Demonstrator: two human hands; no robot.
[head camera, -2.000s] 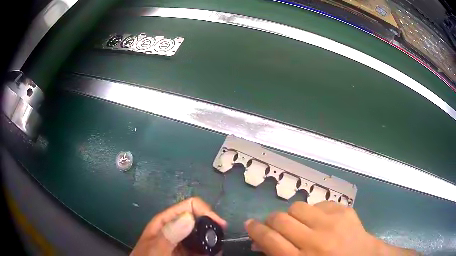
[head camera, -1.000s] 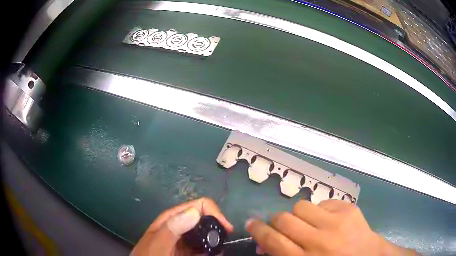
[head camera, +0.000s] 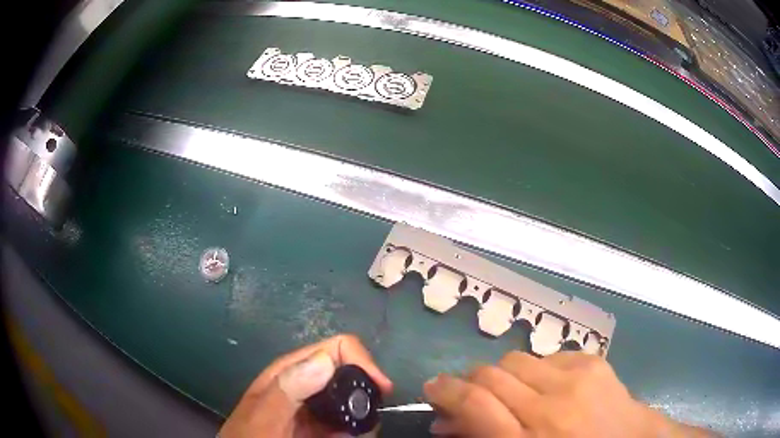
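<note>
My left hand (head camera: 295, 389) is at the bottom centre and pinches a round black component (head camera: 346, 400) with a pale centre and a ring of light dots facing up. My right hand (head camera: 547, 398) is at the lower right, fingers curled, holding the thin silver tweezers (head camera: 406, 408), whose visible end points at the black component; the rest is hidden in the hand. A silver-grey carrier plate (head camera: 505, 287) with a scalloped edge and pale tongues lies just beyond my right hand, which overlaps its near right part.
A small clear disc (head camera: 214, 263) lies at the left. A loaded carrier (head camera: 338, 79) with four ringed circles lies on the green belt beyond a bright metal strip (head camera: 410, 205). A metal roller end (head camera: 43, 167) is at the far left.
The loaded carrier on the belt has moved to the right. My hands have stayed in about the same place, with small shifts at the black component.
</note>
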